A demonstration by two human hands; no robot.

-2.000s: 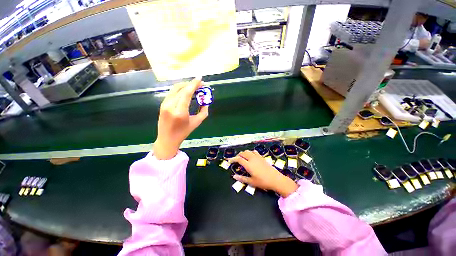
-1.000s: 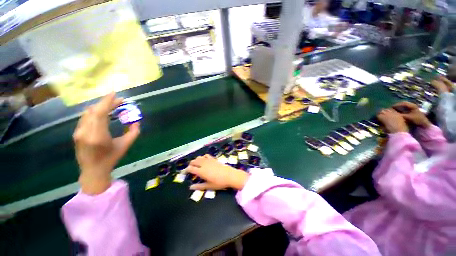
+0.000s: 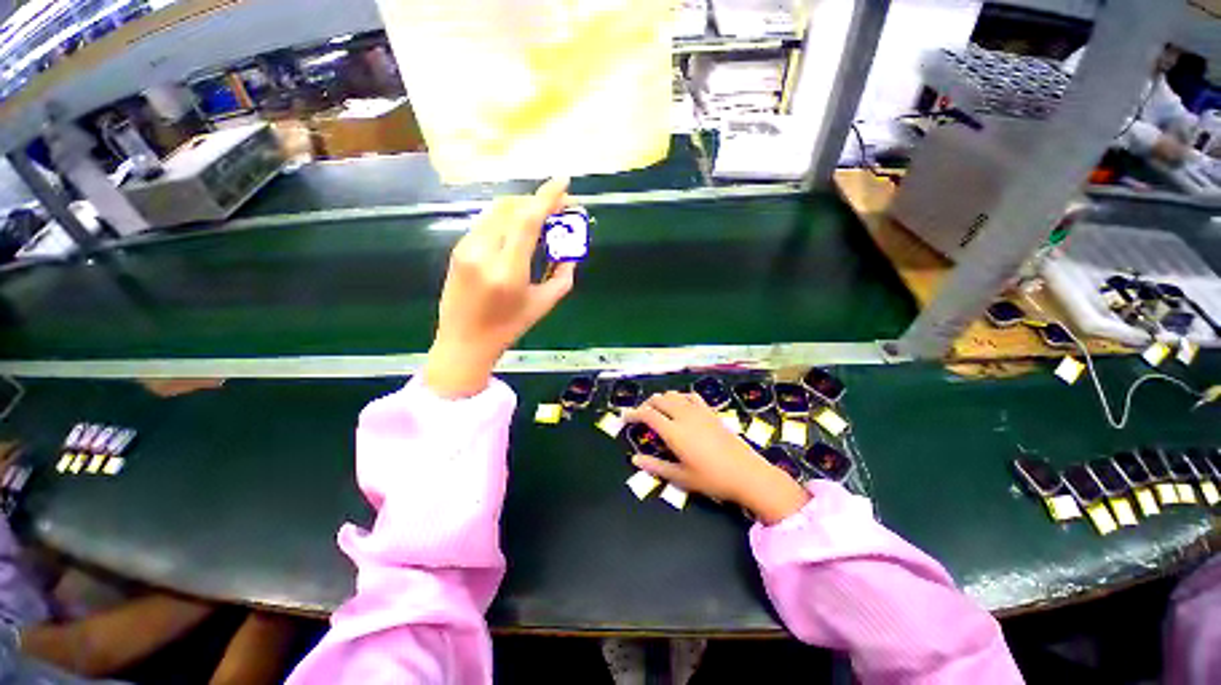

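My left hand [image 3: 498, 284] is raised over the green belt and holds a smartwatch unit [image 3: 568, 237] between thumb and fingers, its screen lit white and blue. My right hand [image 3: 699, 448] rests low over the bench on a dark smartwatch unit [image 3: 645, 438] in the cluster; whether its fingers grip it I cannot tell. More dark units [image 3: 793, 398] with white squares [image 3: 794, 431] lie in rows around my right hand. Some units are partly hidden under it.
A metal rail [image 3: 589, 360] runs between bench and belt. A yellow sheet [image 3: 542, 94] hangs ahead. A grey post [image 3: 1042, 187] stands at right, near a white tray [image 3: 1138, 274], a white cable [image 3: 1109, 402] and another row of units [image 3: 1122, 471]. Small pieces [image 3: 97, 448] lie at left.
The view has swung back left after turning right a second ago. My left hand still holds the lit unit, whose picture looks different. My right hand stays over the same units.
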